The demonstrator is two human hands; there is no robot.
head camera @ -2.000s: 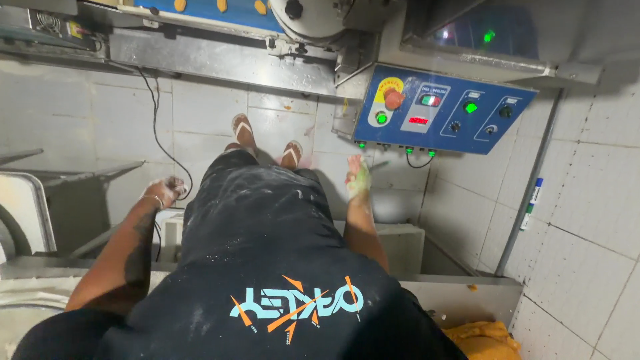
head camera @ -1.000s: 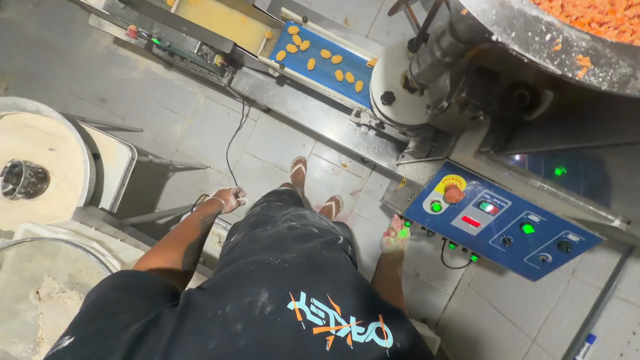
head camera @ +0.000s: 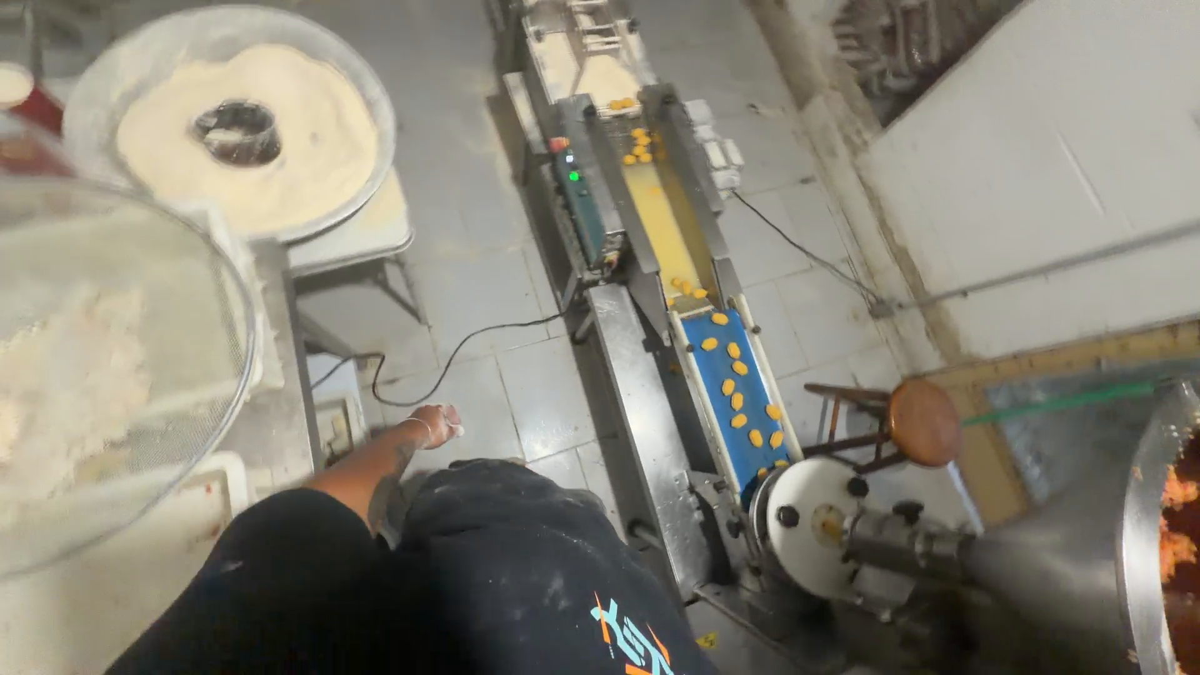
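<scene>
My left hand (head camera: 437,427), dusted pale at the fingers, hangs over the tiled floor with its fingers curled; whether it holds anything is too blurred to tell. A black cable (head camera: 464,339) runs on the floor just above it. My right hand is out of the frame. To the right, several small orange dough pieces (head camera: 738,401) lie on a blue conveyor belt (head camera: 720,380). The belt meets a round white machine head (head camera: 814,525) beneath a metal hopper (head camera: 1134,511) with orange filling. Farther up, more pieces lie on a yellowish channel (head camera: 667,211) of the machine.
A wide metal bowl (head camera: 367,187) of pale crumbs or flour stands on a white stand at the upper left. Nearer lies a large round mesh sieve (head camera: 246,356) with pale powder. A brown round stool (head camera: 924,422) stands beyond the belt. A green light (head camera: 574,176) glows on the machine.
The view has swung to the left by a large amount. The blue control panel and my right hand, both seen earlier, are out of the frame.
</scene>
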